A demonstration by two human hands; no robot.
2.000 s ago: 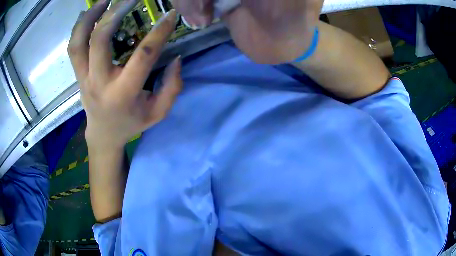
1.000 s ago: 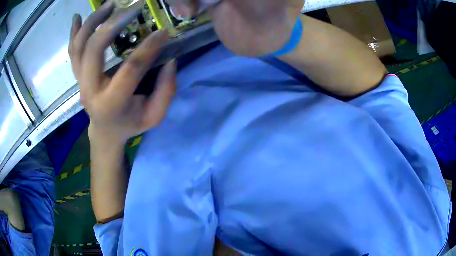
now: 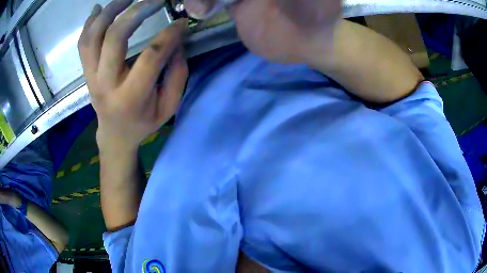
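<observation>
A circuit board (image 3: 218,21) lies at the top edge, mostly cut off or hidden by my hands; a yellowish edge and small parts show. My left hand (image 3: 128,74) is bare, with its fingers spread over the work surface and the index fingertip near the board's left end. It holds nothing that I can see. My right hand (image 3: 288,26) is bare, blurred and cut off by the top edge, over the board's right part. Its fingers are closed on a whitish thing, perhaps a wipe (image 3: 212,8), only partly visible.
The white work surface (image 3: 69,40) has metal rails and a curved front edge (image 3: 59,111). A yellow piece (image 3: 5,130) is at the far left. Another person's arm (image 3: 45,224) shows at lower left. A cardboard box (image 3: 398,37) is at upper right.
The board parts and yellow strips beside my left hand are out of view. A yellow piece has appeared at the far left. The other person's forearm has come further into view.
</observation>
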